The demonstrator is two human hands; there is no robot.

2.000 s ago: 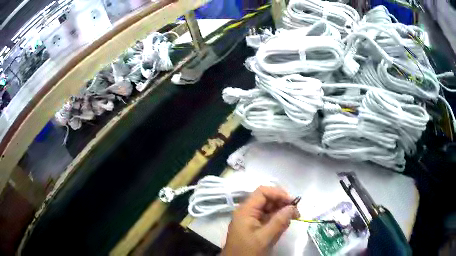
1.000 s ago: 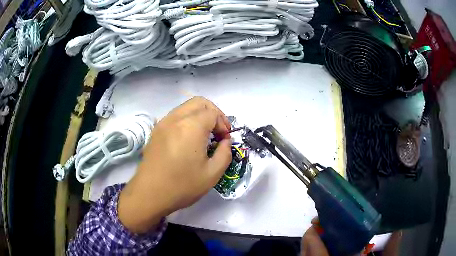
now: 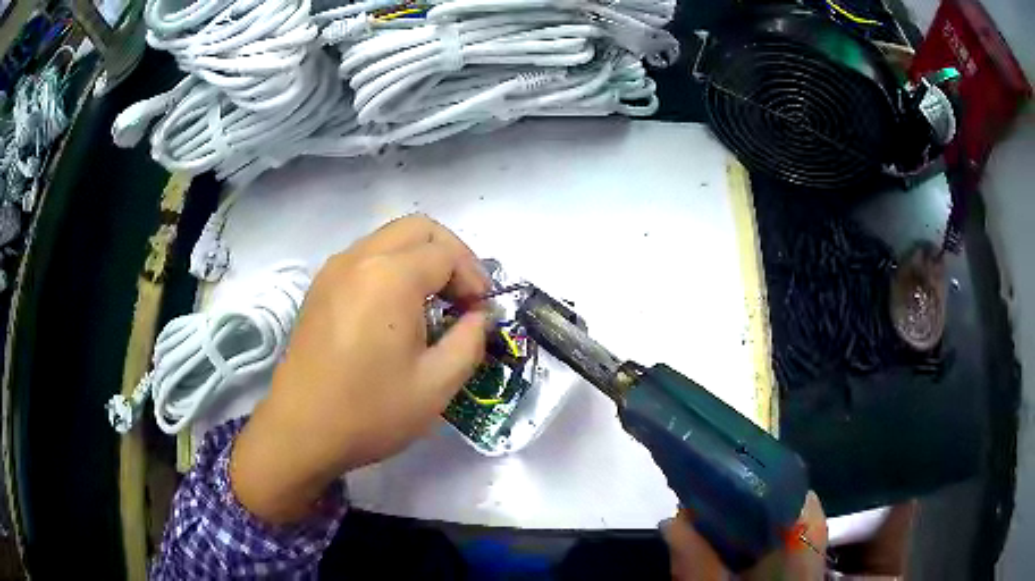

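Observation:
The white housing (image 3: 531, 414) lies on the white board, with the green circuit board (image 3: 482, 406) and thin yellow and dark wires in it. My left hand (image 3: 380, 352) is over the housing's left side and pinches a thin dark lead between thumb and fingertips. My right hand (image 3: 726, 550), cut off by the lower edge, holds the dark green soldering gun (image 3: 715, 454). The gun's metal tip is at the lead's end, close to my left fingertips; contact cannot be told. A coiled white power cord (image 3: 227, 346) lies left of my left hand.
White cord bundles (image 3: 454, 68) are piled behind the white board (image 3: 636, 227). A black fan (image 3: 800, 119) stands at upper right, beside a red box (image 3: 965, 68). Small black tubes (image 3: 834, 306) and a round metallic dish (image 3: 917, 304) lie at right. A yellowish edge strip (image 3: 142, 375) runs at left.
The view has swung down and right since the first frame. Since the second, the gun is turned slightly and its tip is nearer my left fingertips, which still pinch the lead.

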